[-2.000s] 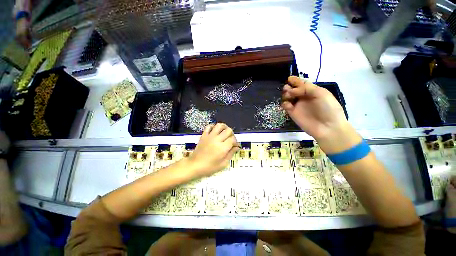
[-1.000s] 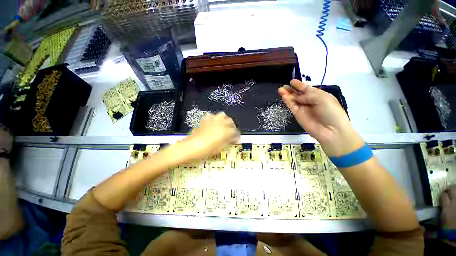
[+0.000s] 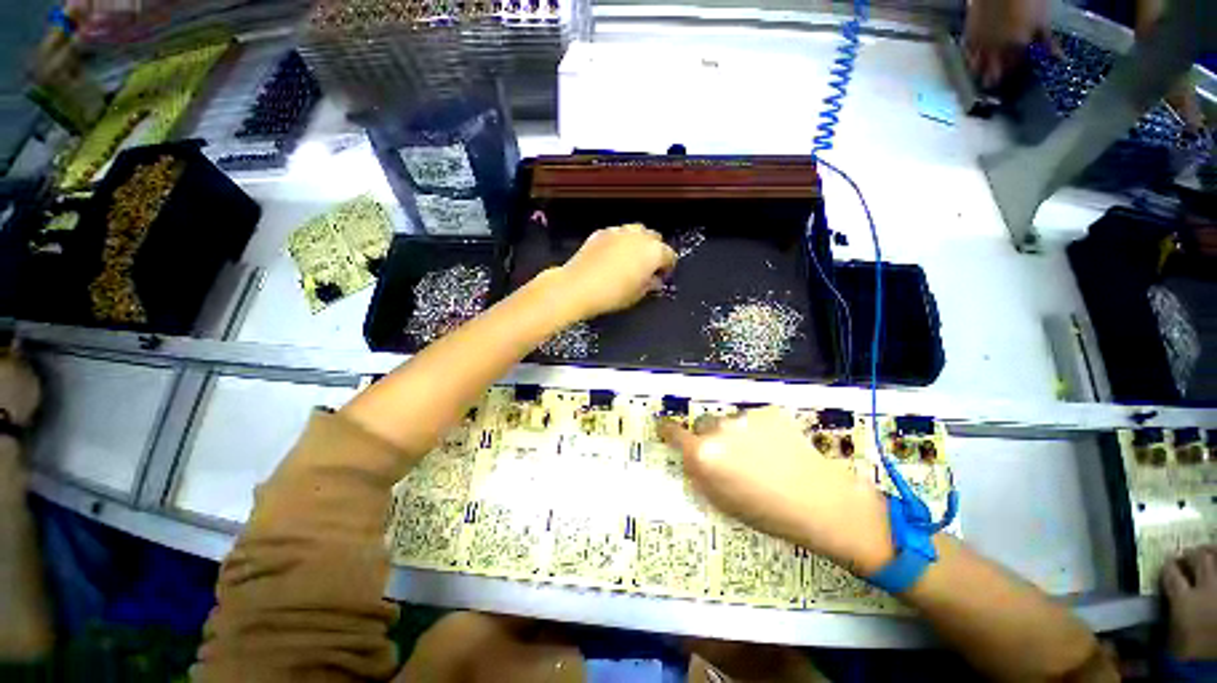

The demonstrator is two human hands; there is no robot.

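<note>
The pale yellow-cream PCB panel (image 3: pixel 561 500) lies along the rails, with dark parts on its far edge. My left hand (image 3: pixel 625 267) is over the main component tray (image 3: pixel 634 340), at the middle silvery heap, fingers bent down and partly hidden. My right hand (image 3: pixel 767 474) is over the panel, fingertips at its far row near a black part (image 3: pixel 675 406). It wears the blue wrist strap (image 3: pixel 912 547). Whether either hand's fingertips hold a component is too small to tell. Another silvery heap (image 3: pixel 753 334) lies in the tray's right part.
Side bins stand left (image 3: pixel 390 296) and right (image 3: pixel 934 327) of the tray. A thin blue cord (image 3: pixel 877 294) runs down to my right wrist. A separate small PCB (image 3: pixel 338 250) and dark bags (image 3: pixel 447 167) are at the left. Neighbours' hands show at the edges.
My left hand has moved forward from the left heap to the middle one. My right hand has come down and left from the tray's right side onto the panel. The cord now hangs across the right bin.
</note>
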